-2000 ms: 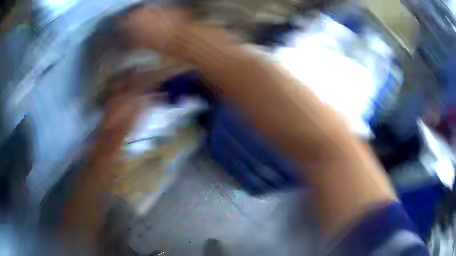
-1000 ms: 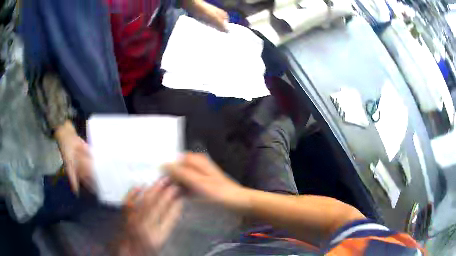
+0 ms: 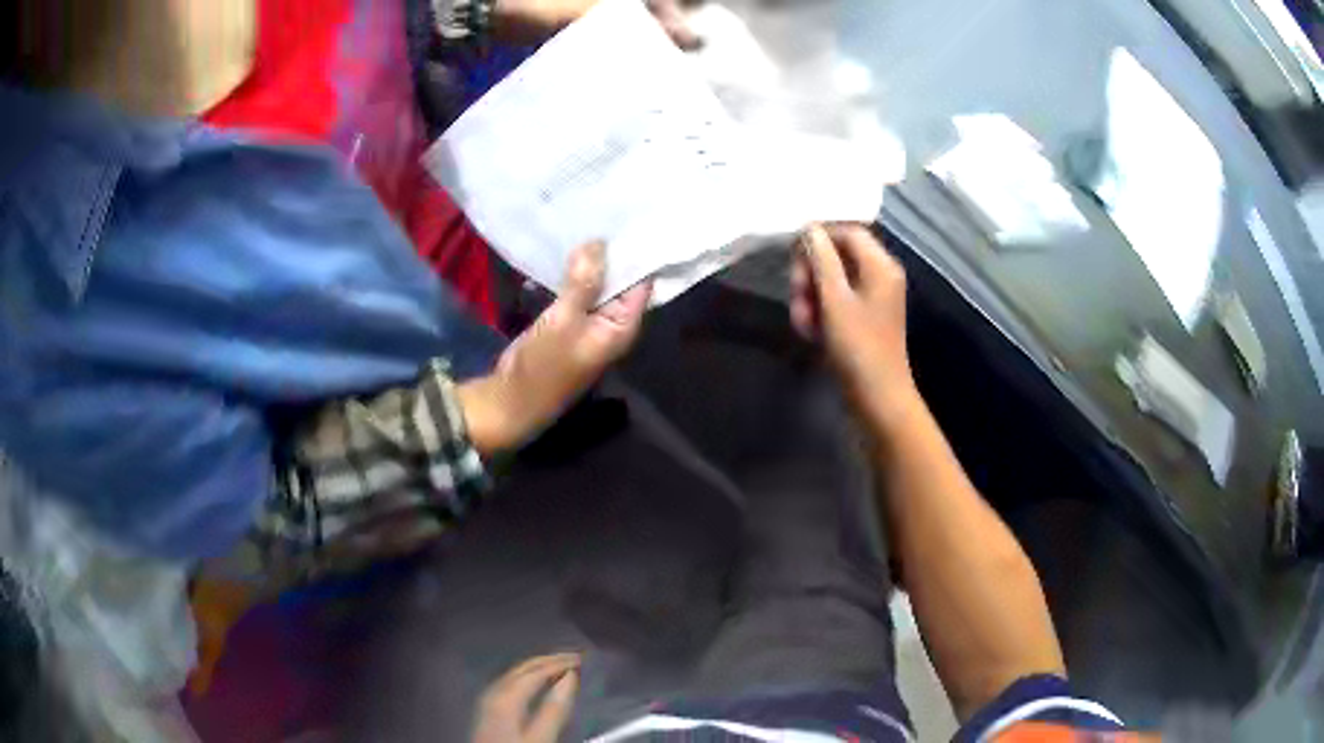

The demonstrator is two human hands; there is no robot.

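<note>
White sheets (image 3: 595, 160), with faint markings on the top one, are held up over the floor by a coworker's hands. My right hand (image 3: 857, 298) has its thumb and fingers closed at the lower right edge of the white sheets. My left hand (image 3: 532, 700) is low at the bottom edge, partly cut off and slightly blurred. Its fingers are apart and it holds nothing visible. The coworker's hand (image 3: 559, 356), with a plaid cuff, grips the lower edge of the sheets. The coworker's other hand is at the top edge of the picture.
A grey curved-edge table (image 3: 1002, 305) runs along the right. On it lie a small white stack (image 3: 1009, 182), a large white piece (image 3: 1162, 182) and narrow white strips (image 3: 1183, 404). A coworker in blue denim (image 3: 218, 319) stands close at the left.
The white piece that was at my hands has left the lower left; the sheets are now together higher up. My right hand moved up to their edge, my left hand down and away. The coworker is nearer.
</note>
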